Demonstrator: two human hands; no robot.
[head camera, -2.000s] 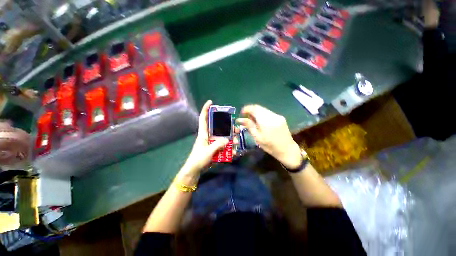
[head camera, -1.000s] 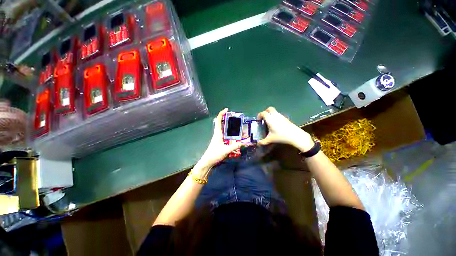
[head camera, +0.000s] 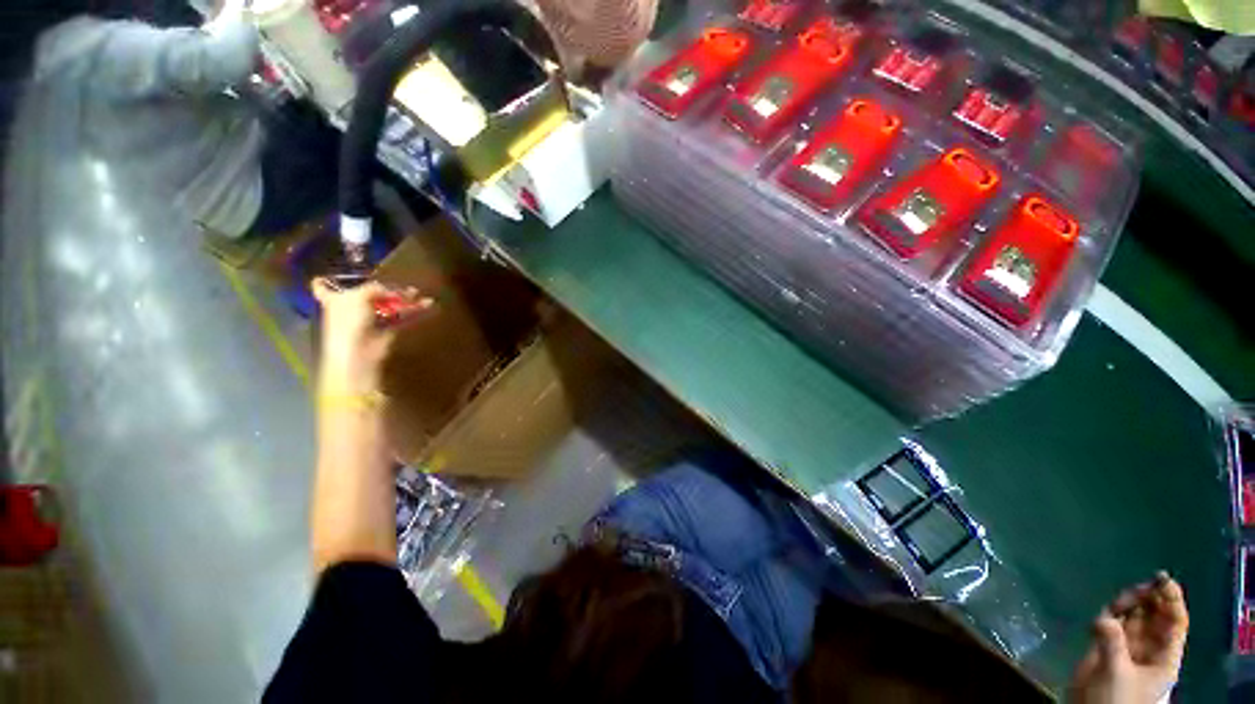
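Observation:
My left hand (head camera: 351, 330) is stretched out at the left and grips a red phone (head camera: 399, 305), seen small and blurred, just below the pale end of a thick black hose (head camera: 361, 158). My right hand (head camera: 1140, 640) is at the lower right above the green bench, partly cut off by the picture's edge, fingers loosely curled and apart, with nothing visible in it. A clear piece with black rectangular frames (head camera: 919, 509) lies at the bench's front edge.
A tall stack of clear trays (head camera: 826, 303) holds red phones. A white and yellow carton (head camera: 551, 165) stands beside a pink round fan (head camera: 599, 30). Open cardboard boxes (head camera: 502, 413) are below the bench edge. A person in grey (head camera: 152, 110) is at the upper left.
The view has turned left. My hands have moved far apart; the left carries the phone out to the hose. The framed clear piece has left my right hand and a similar one lies on the bench.

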